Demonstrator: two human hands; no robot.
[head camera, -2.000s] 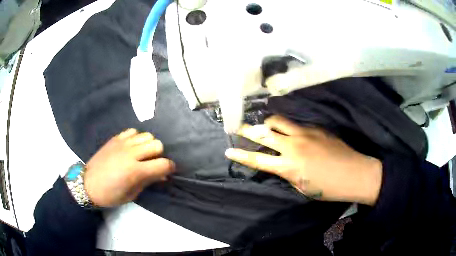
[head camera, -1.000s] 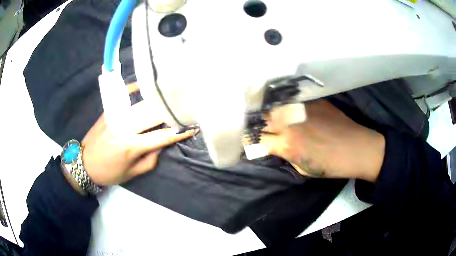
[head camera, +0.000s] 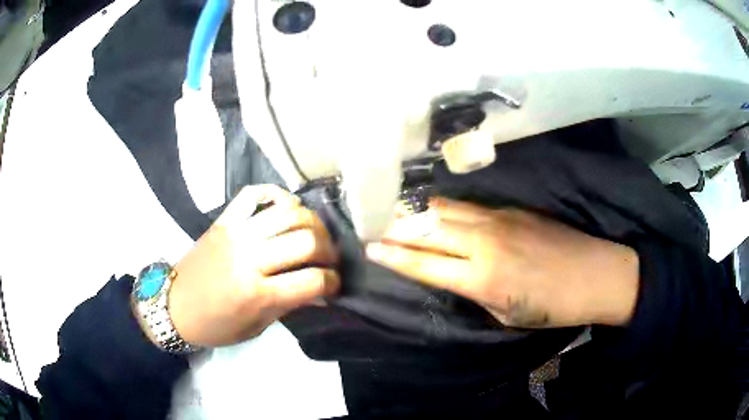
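Note:
A black garment piece (head camera: 411, 308) lies over the white machine table and runs under the head of the sewing machine (head camera: 353, 90). My left hand (head camera: 267, 267) has its fingers curled on the cloth left of the needle area and grips a fold of it. My right hand (head camera: 509, 262) lies on the cloth at the right of the needle area, fingers pointing left and stretched out, holding nothing. A smooth white guard (head camera: 371, 197) hangs between the hands and hides the needle. The presser foot cannot be made out clearly.
A blue tube (head camera: 205, 41) ends in a white paddle shape (head camera: 199, 152) left of the machine head. A cream knob (head camera: 470, 151) sits right of the guard. The white table (head camera: 74, 172) shows at the left and at the front edge.
My left hand has drawn back from under the head and its fingers have curled on the cloth. The cloth's left and front edges have shifted. My right fingers have come out from behind the knob and straightened.

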